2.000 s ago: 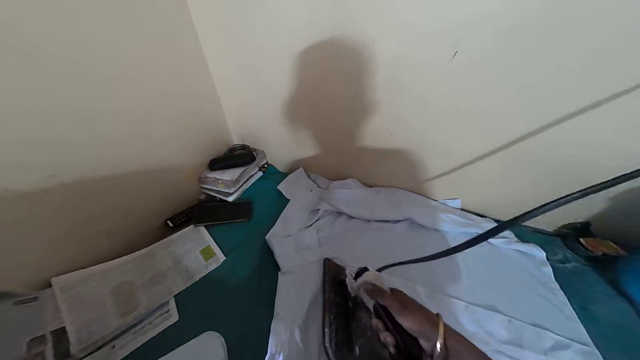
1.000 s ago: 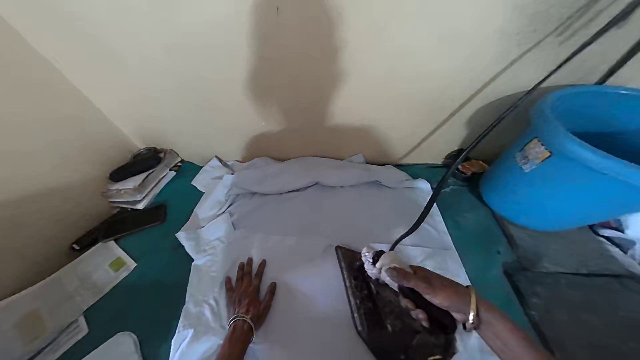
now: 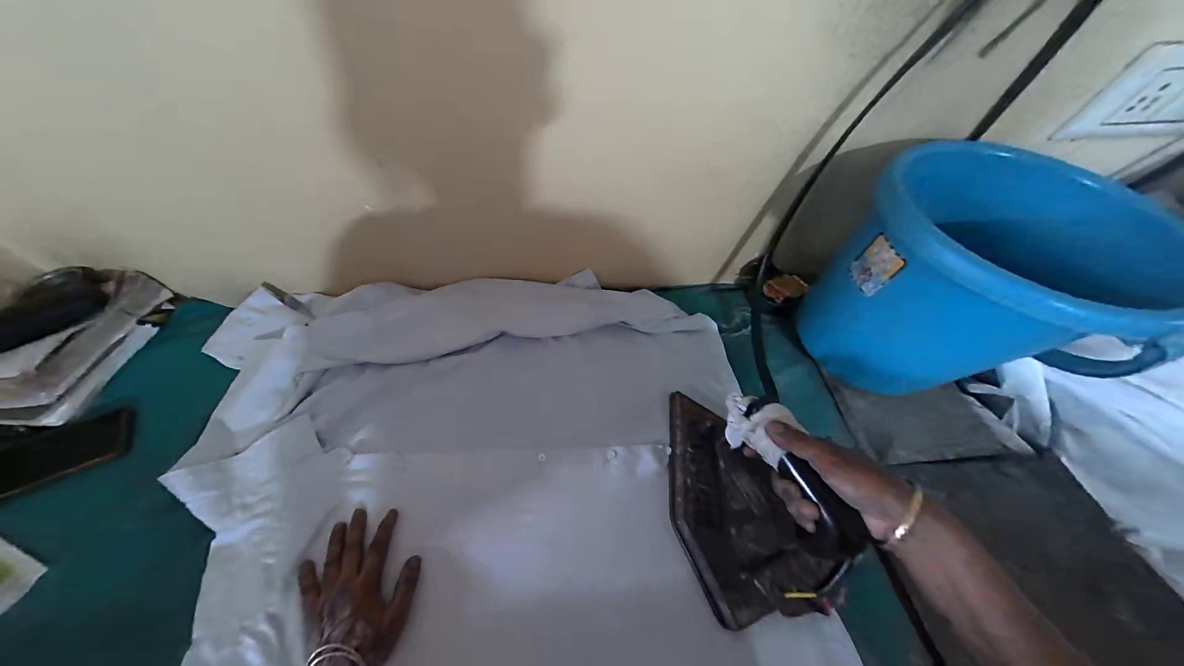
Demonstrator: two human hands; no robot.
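A white buttoned shirt (image 3: 518, 518) lies spread on a green cloth (image 3: 176, 361), its far part bunched in a fold near the wall. My left hand (image 3: 358, 587) rests palm down on the shirt's left side, fingers spread, holding nothing. My right hand (image 3: 832, 481) grips the black handle of a dark, worn electric iron (image 3: 731, 518), which sits on the right part of the shirt beside the row of buttons. White cloth (image 3: 758, 427) is wrapped around the front of the handle, and a black cord (image 3: 786, 217) runs up from there.
A blue plastic bucket (image 3: 962, 277) stands at the right near the wall, below a white socket plate (image 3: 1147, 97). White fabric (image 3: 1110, 425) lies beyond grey stone slabs (image 3: 1027, 518). Stacked papers (image 3: 83, 356) and a dark phone-like object (image 3: 69, 449) are at the left.
My left hand, out of sight two seconds ago, came onto the shirt. The shirt lies flatter and straighter than in the earliest frame. The view has swung right, showing the bucket.
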